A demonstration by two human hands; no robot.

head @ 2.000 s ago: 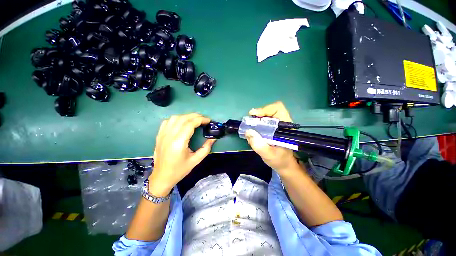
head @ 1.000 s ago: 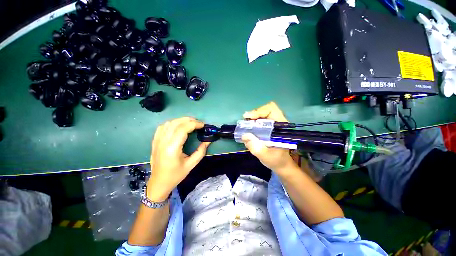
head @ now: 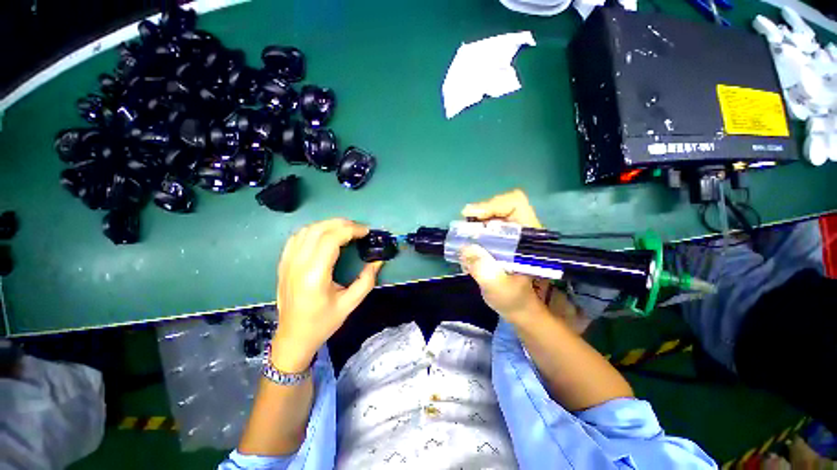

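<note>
My left hand (head: 317,280) holds a glossy black housing (head: 377,245) between thumb and fingertips, over the front part of the green bench. My right hand (head: 503,262) grips the glue syringe (head: 583,261), a long black tube with a clear sleeve, held roughly level. Its thin bluish needle (head: 402,239) points left at the housing, with the tip at the housing's right side. I cannot tell whether the tip touches it. The green air adapter (head: 650,274) is at the syringe's rear.
A heap of black housings (head: 184,119) lies at the back left. White paper (head: 484,72) lies behind my hands. The black controller (head: 679,92) stands at the right. Clear plastic (head: 206,386) with small black parts hangs below the bench edge (head: 184,317). People's clothing shows at both sides.
The syringe has drawn back slightly to the right, and the needle now shows between it and the housing. My left hand still holds the housing. The view has shifted a little.
</note>
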